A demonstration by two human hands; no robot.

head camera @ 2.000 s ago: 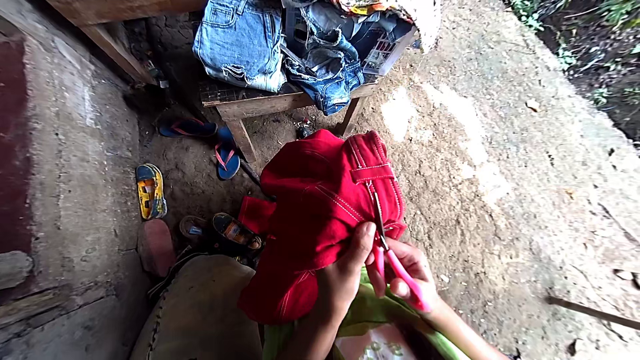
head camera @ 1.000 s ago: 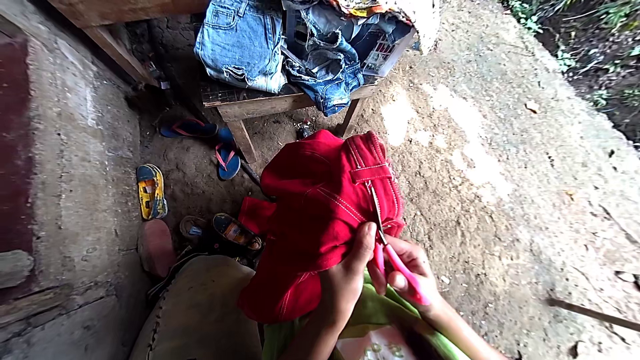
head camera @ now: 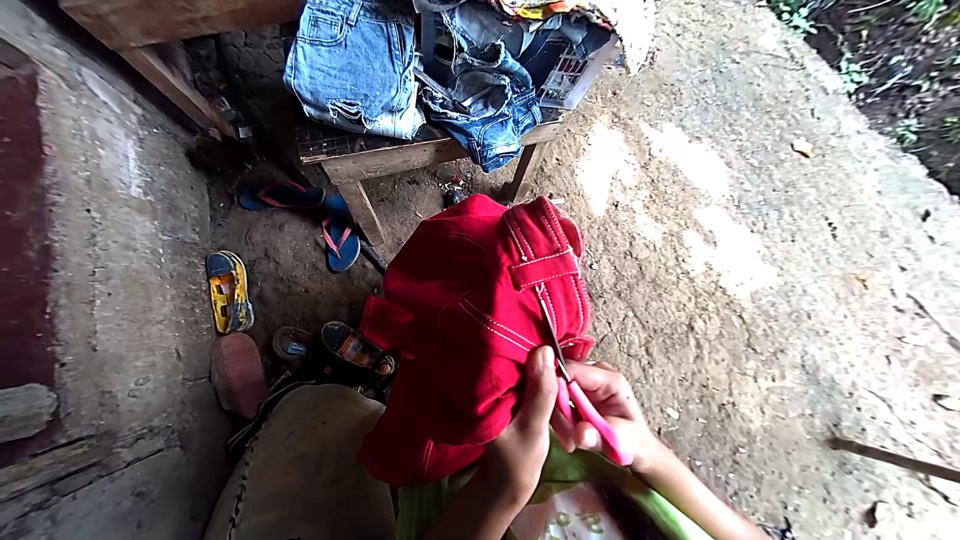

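Observation:
A red cloth garment with white topstitching (head camera: pixel 465 322) lies bunched over my lap, its waistband and a belt loop facing up. My left hand (head camera: pixel 529 427) grips the garment's lower edge, thumb on top beside the scissor blades. In my right hand (head camera: pixel 611 412) is a pair of scissors with pink handles (head camera: pixel 596 424); the blades point up along the waistband, their tips at the white stitching just below the belt loop. Whether the blades are parted cannot be told. The fingers of my left hand are hidden beneath the cloth.
A wooden bench (head camera: pixel 405 159) ahead holds folded blue jeans (head camera: pixel 360 67), denim shorts (head camera: pixel 487 105) and a clear plastic box (head camera: pixel 574 79). Flip-flops (head camera: pixel 343 244) and a yellow shoe (head camera: pixel 229 292) lie on the ground at left, near a concrete wall. A stick (head camera: pixel 892 456) lies at right.

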